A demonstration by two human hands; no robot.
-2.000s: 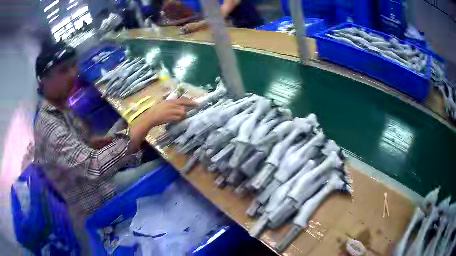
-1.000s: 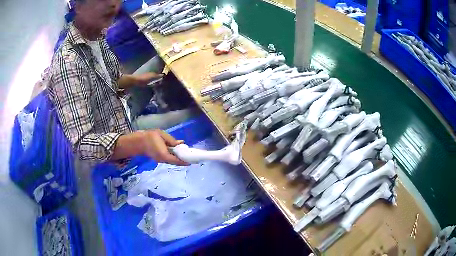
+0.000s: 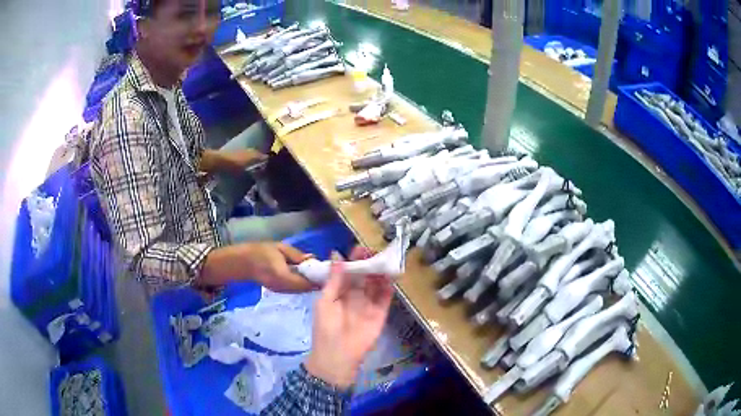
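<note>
My bare left hand, in a blue checked sleeve, reaches up from the bottom. Its thumb lies over the near side of a white moulded leg and its fingers are around the far side. A neighbour's hand also holds this leg, by its left end. The bent foot end points right and up, with a dark strap on it, beside the bench edge. My right hand is not in view. A large pile of similar legs with grey shafts lies on the tan bench.
A person in a checked shirt sits at left. A blue crate with pale sheets stands below the bench. Yellow strips, a bottle and more legs lie farther up. Grey posts rise by the green conveyor.
My left hand has come into view and onto the leg that the neighbour holds out. That leg has shifted slightly right. The view had swung left earlier.
</note>
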